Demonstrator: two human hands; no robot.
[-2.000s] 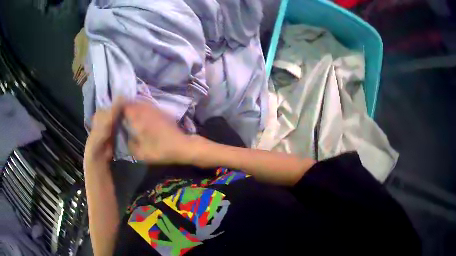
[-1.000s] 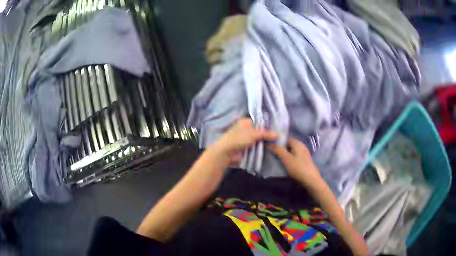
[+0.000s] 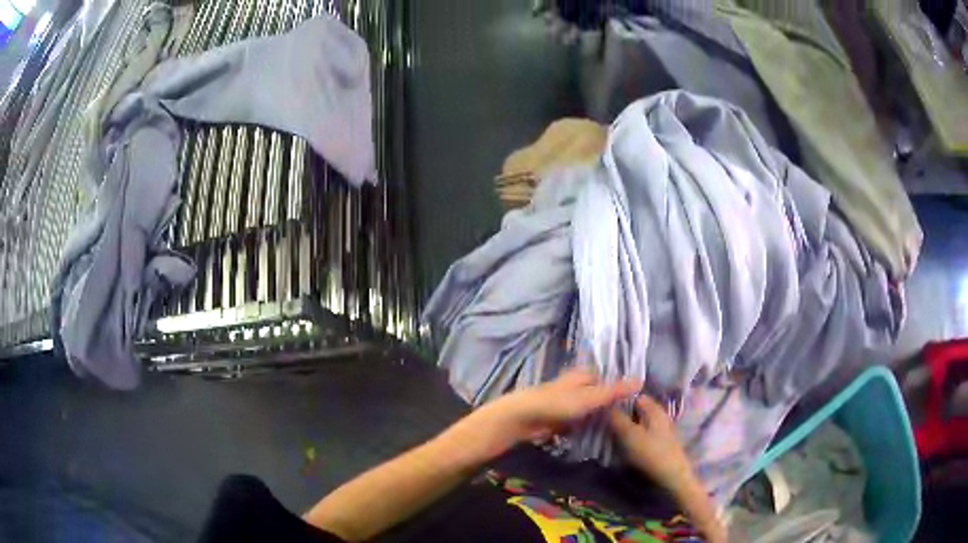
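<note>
A large layered pile of lavender-grey fabric pieces (image 3: 711, 233) lies in front of me, right of centre. Its folded pieces hang towards my body, with their edges bunched at the bottom. My left hand (image 3: 563, 405) is on this bunched edge, its fingers stretched across the fabric and its thumb hidden. My right hand (image 3: 650, 437) is close beside it on the right, with bent fingers at the same edge. Both appear to hold the layers lightly. A small stack of tan pieces (image 3: 554, 159) shows at the pile's upper left.
Shiny metal bars (image 3: 239, 202) stand at the left, with a loose lavender-grey piece (image 3: 287, 85) draped over them. A teal basket (image 3: 894, 456) with pale fabric is at the lower right, beside a red object (image 3: 945, 398). Olive-beige pieces (image 3: 823, 117) lie behind the pile.
The view has swung left and then up, showing more of the metal bars and the olive-beige pieces. My hands stay close together at the pile's near edge, now lower in the picture.
</note>
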